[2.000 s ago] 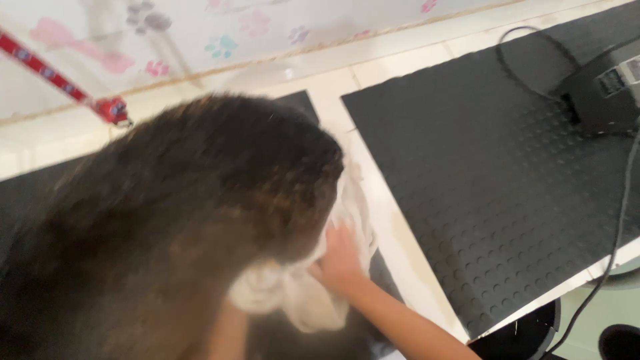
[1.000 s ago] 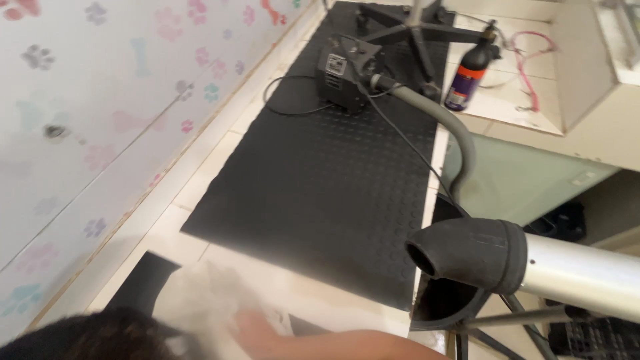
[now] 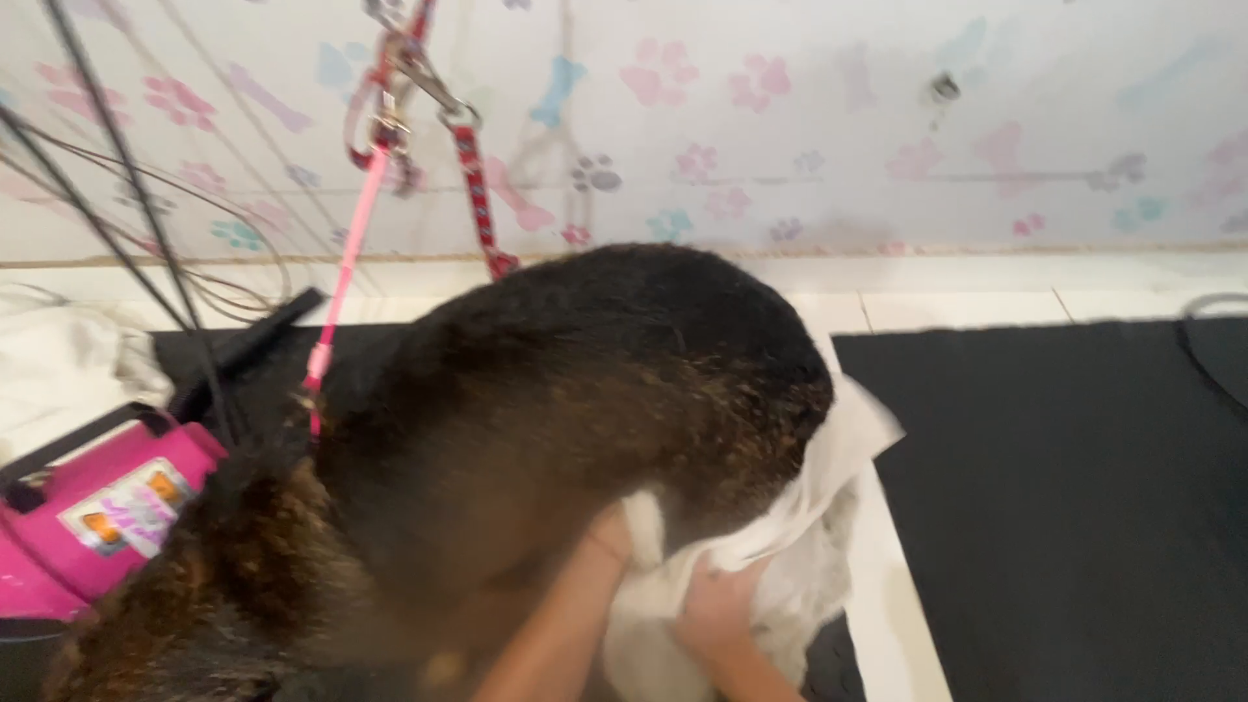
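Observation:
A dark brown and black furry dog (image 3: 585, 390) stands across the middle, held by a pink tether (image 3: 353, 253) and a red patterned strap (image 3: 475, 195). My right hand (image 3: 720, 600) grips a white towel (image 3: 819, 546) bunched at the dog's hindquarters. My left hand (image 3: 612, 534) reaches under the dog's rear belly, with a fold of the towel beside it; its fingers are hidden. The towel wraps around the back of the rear end. Motion blur softens both hands.
A pink dryer (image 3: 107, 517) stands at the left, near a white cloth (image 3: 68, 361) and dark cables. Black rubber mats (image 3: 1053, 487) lie on white tile (image 3: 955, 310), against a paw-print wall (image 3: 780, 127). A cable loops at the far right.
The view has swung left from the dryer with a hose to the dog. My left hand is now partly visible beneath the dog's belly.

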